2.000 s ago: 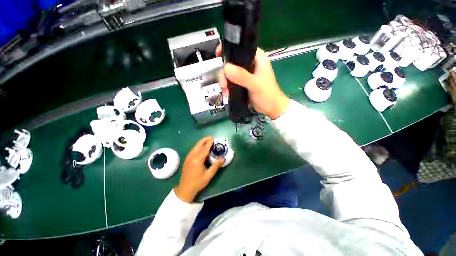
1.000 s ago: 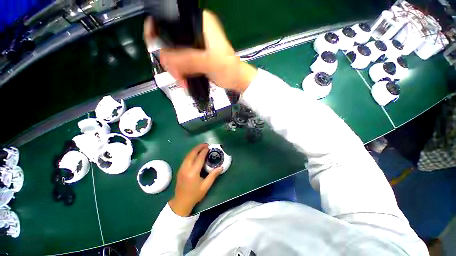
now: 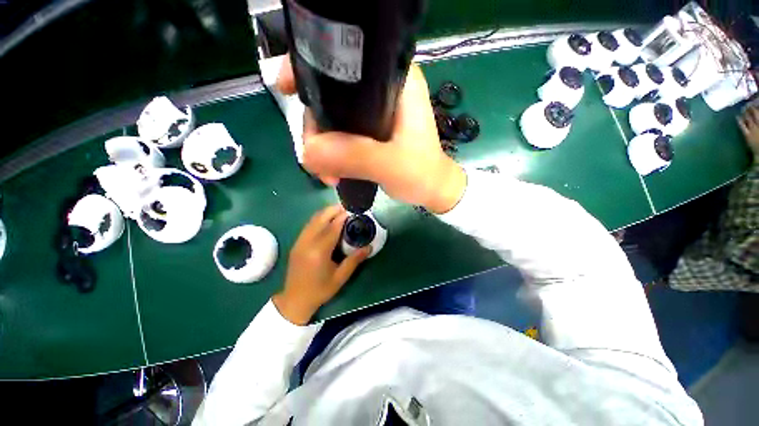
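My right hand (image 3: 387,154) is closed around the black electric screwdriver (image 3: 354,75), which stands upright with its tip at the white housing. My left hand (image 3: 315,265) grips the small white housing (image 3: 379,236) on the bench. A black round insert (image 3: 359,230) sits in the housing's mouth. The screwdriver covers part of the housing's upper edge; whether the tip touches a screw cannot be told. An empty white housing (image 3: 246,254) with a dark opening lies to the left.
White outer shells (image 3: 171,205) and small black parts (image 3: 76,270) lie at left. Black rings (image 3: 456,126) lie right of the mostly hidden grey box (image 3: 293,121). Assembled housings (image 3: 546,125) and wired white parts (image 3: 707,58) are at right. Another person's hand (image 3: 750,126) shows at the right edge.
My right hand has brought the screwdriver from over the grey box down towards me, to the housing. My left hand keeps holding the housing. The camera view has shifted.
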